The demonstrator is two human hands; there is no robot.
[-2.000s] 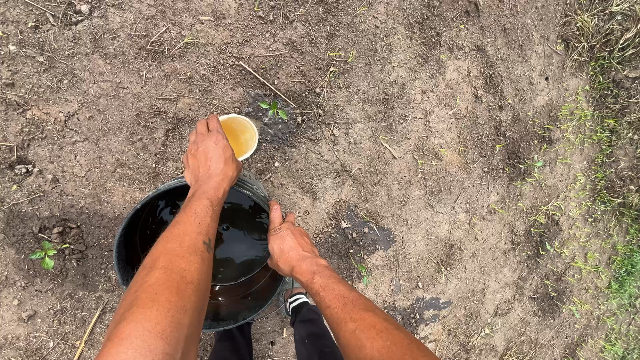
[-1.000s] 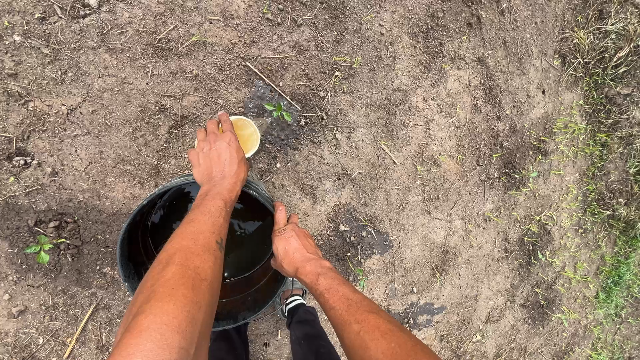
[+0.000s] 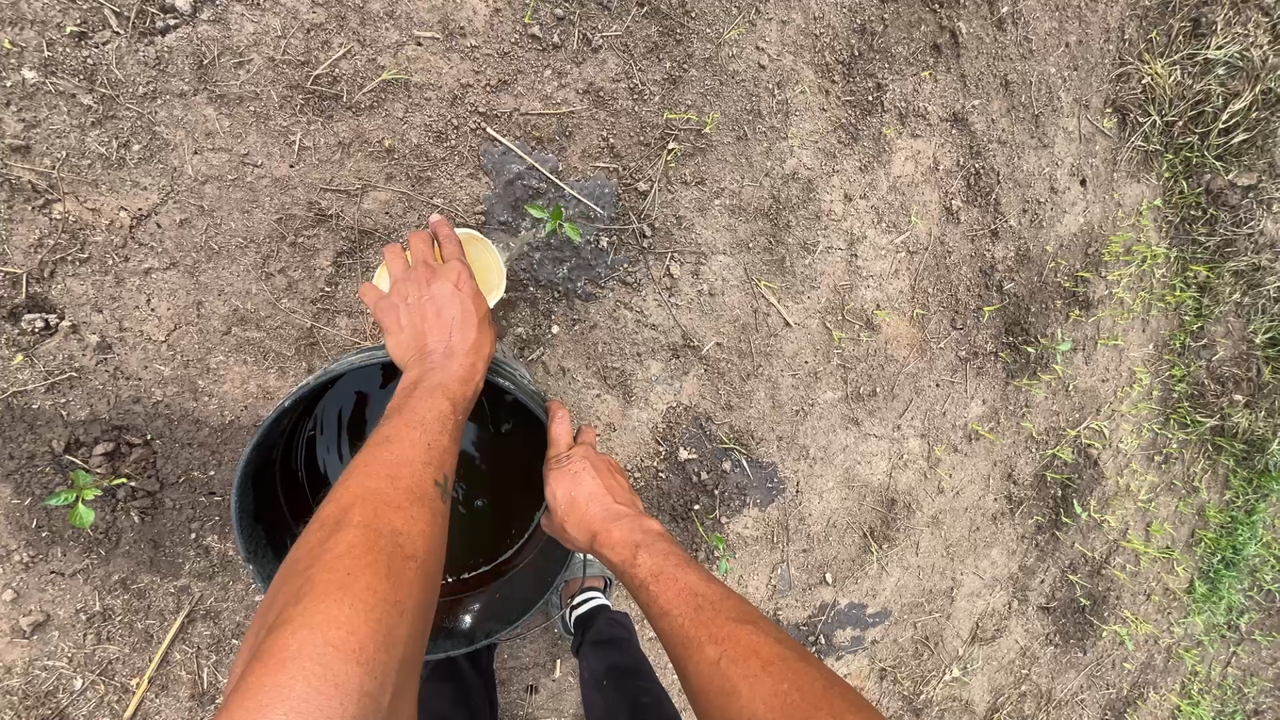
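My left hand (image 3: 437, 305) grips a small pale yellow cup (image 3: 484, 265) from above, just beyond the bucket's far rim. The cup is tilted to the right, and liquid runs from its lip onto dark wet soil (image 3: 520, 185) around a small green seedling (image 3: 555, 221). My right hand (image 3: 590, 490) is closed on the right rim of a black bucket (image 3: 262, 450), thumb on top and fingers partly hidden. Dark liquid (image 3: 490, 480) fills part of the bucket, which my left forearm crosses.
Another seedling (image 3: 80, 497) grows at the left. Damp patches (image 3: 715, 470) mark the bare soil right of the bucket, with a small green plant (image 3: 719, 548) beside them. Grass (image 3: 1230, 560) lines the right edge. My feet and dark trousers (image 3: 620, 665) are just behind the bucket.
The cup in my left hand has tipped further to the right. The wet patch around the seedling has grown larger and darker. My right hand has stayed on the bucket's rim.
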